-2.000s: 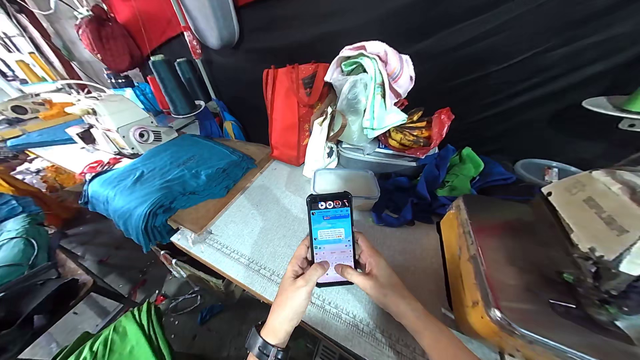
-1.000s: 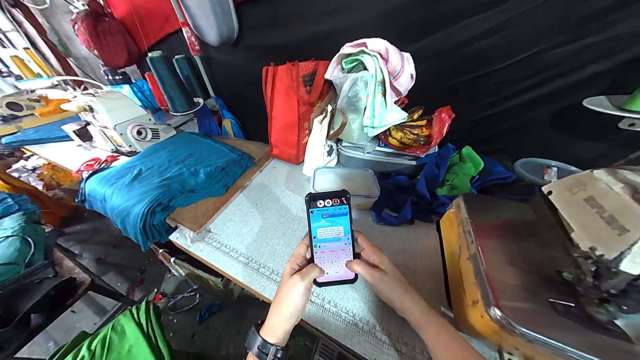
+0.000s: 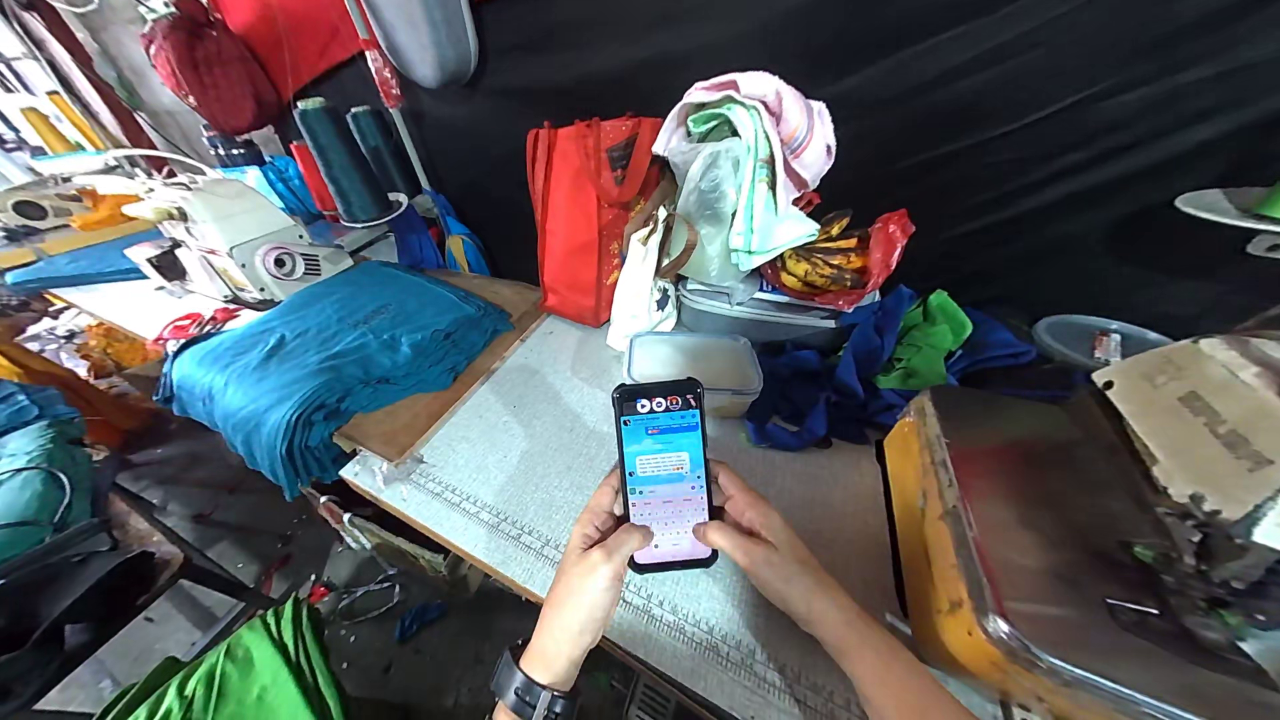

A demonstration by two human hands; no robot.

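Observation:
A smartphone in a black case (image 3: 668, 475) is held upright between both hands, above the worktable. My left hand (image 3: 605, 535) grips its left edge, the thumb over the lower part of the screen; a dark watch (image 3: 533, 688) is on that wrist. My right hand (image 3: 748, 530) holds the right edge, its thumb also at the on-screen keyboard. The screen shows a chat with writing. Just behind the phone sits a clear plastic food container (image 3: 692, 362) on the grey tabletop (image 3: 530, 420). The fingers behind the phone are mostly hidden.
Stacked blue fabric (image 3: 340, 350) lies at the left by a white sewing machine (image 3: 240, 240). Behind stand a red tote bag (image 3: 580, 220), towels (image 3: 765, 160) and bananas in a red bag (image 3: 825, 270). A yellow-edged machine (image 3: 935, 560) is at right. Green cloth (image 3: 240, 670) hangs lower left.
Both thumbs have shifted slightly over the phone's keyboard. The phone stays in both hands in nearly the same place.

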